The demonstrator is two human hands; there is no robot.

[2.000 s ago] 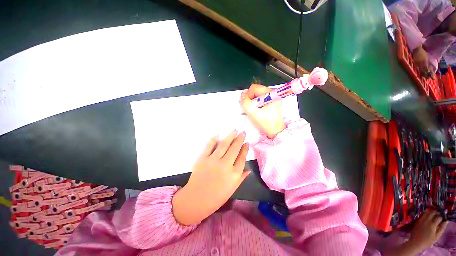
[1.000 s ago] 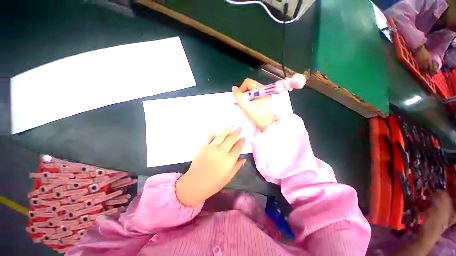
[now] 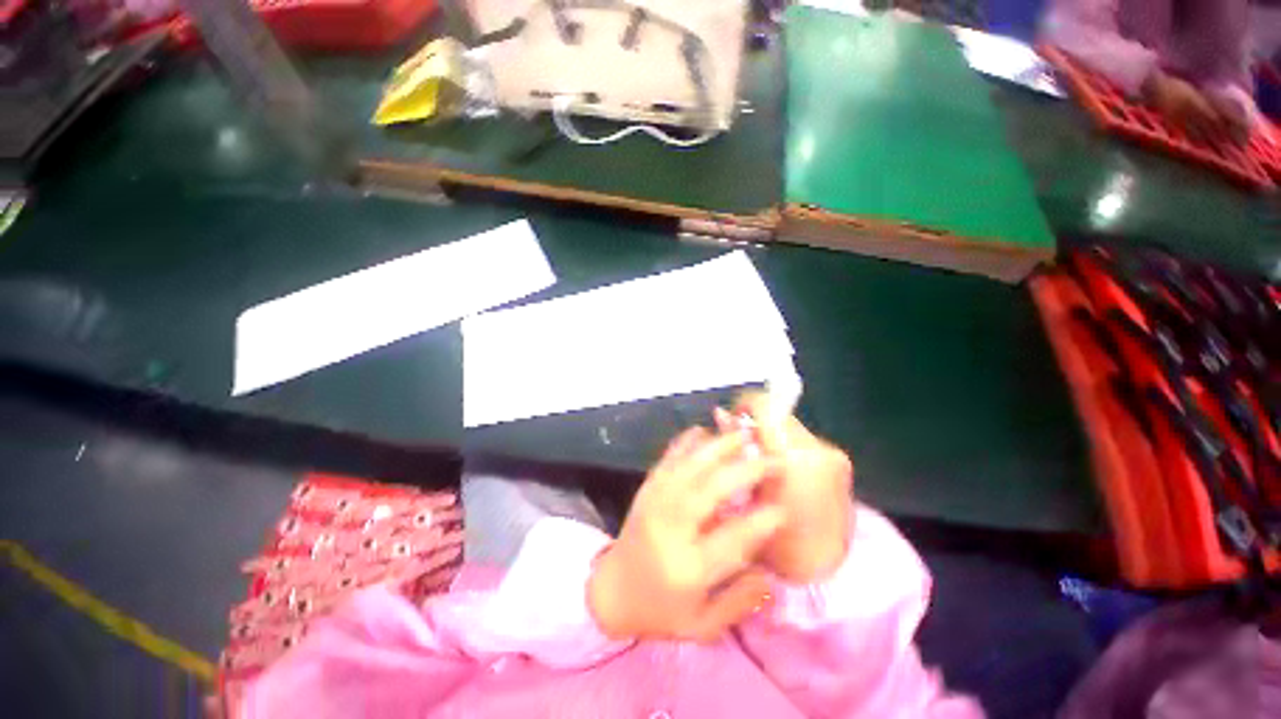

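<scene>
Both my hands are together in front of my chest, low in the middle, and blurred. My left hand (image 3: 688, 541) has its fingers curled against my right hand (image 3: 811, 492). My right hand is closed around the pen, mostly hidden between the hands; a small pale end (image 3: 783, 386) shows above the fingers. Whether my left fingers also grip it cannot be told. The white paper sheet (image 3: 618, 341) lies on the dark green bench just beyond my hands. A second white strip (image 3: 393, 305) lies to its left. No writing is legible on either.
A tray of pinkish-red parts (image 3: 358, 541) is at lower left. Red trays with black parts (image 3: 1159, 407) stand right. A raised green board (image 3: 899, 141) is ahead, with a cream-white box (image 3: 618, 63) and yellow packet (image 3: 422, 84) at its left. Another person's hands (image 3: 1194, 106) are at upper right.
Both hands have left the sheet and moved toward my chest, meeting around the pen, which was in writing position before. The view has tilted up, showing the white box and yellow packet.
</scene>
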